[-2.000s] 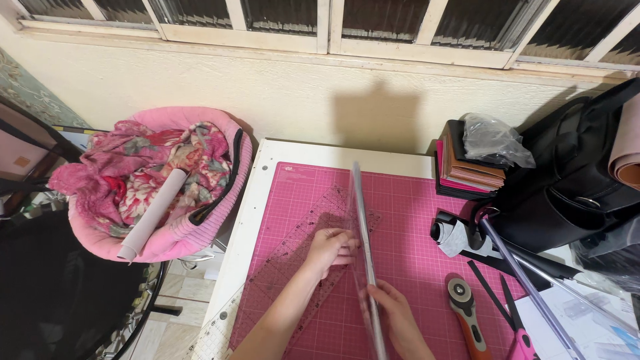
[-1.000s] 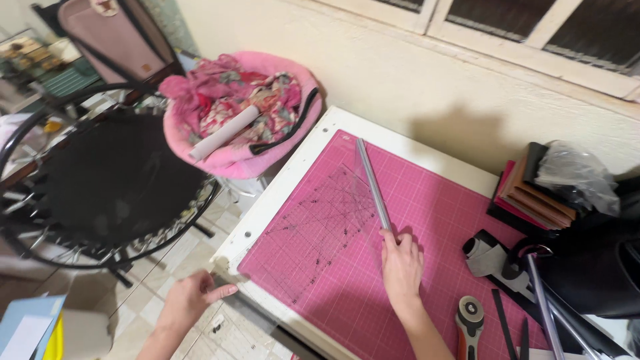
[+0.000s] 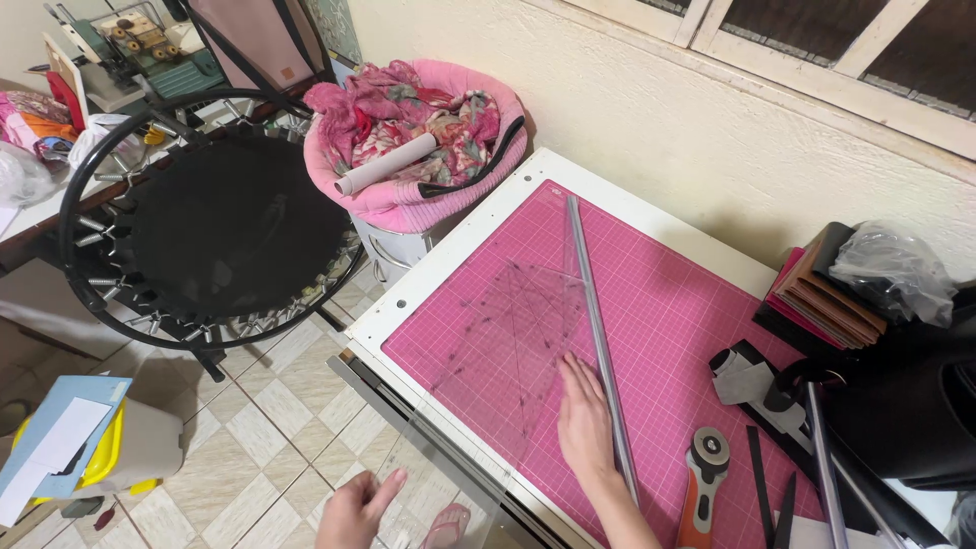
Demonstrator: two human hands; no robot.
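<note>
On the pink gridded cutting mat [image 3: 671,328], clear plastic rulers or templates with dark lines [image 3: 526,343] lie overlapping. A long, narrow silvery bar or strip [image 3: 591,305] runs lengthwise over the mat. My right hand [image 3: 585,419] rests flat on the clear plastic, just left of the bar. My left hand [image 3: 358,507] is low, beyond the table's left edge, thumb raised and fingers curled; a clear sheet or ruler [image 3: 450,450] overhangs the edge near it, and whether the hand grips it cannot be told. A rotary cutter [image 3: 705,476] with an orange handle lies at the right.
Dark blades, perhaps scissors [image 3: 785,511], and a black strip [image 3: 760,476] lie right of the cutter. Folded leather-like pieces [image 3: 827,293] and a plastic bag [image 3: 892,267] sit behind. Leftward are a pink padded basket [image 3: 396,210], a mini trampoline [image 3: 236,221] and a bin [image 3: 149,450].
Both hands were at the bar two seconds ago. My left hand has since moved off leftward past the table edge. My right hand has shifted from the bar onto the clear plastic. The view has turned left.
</note>
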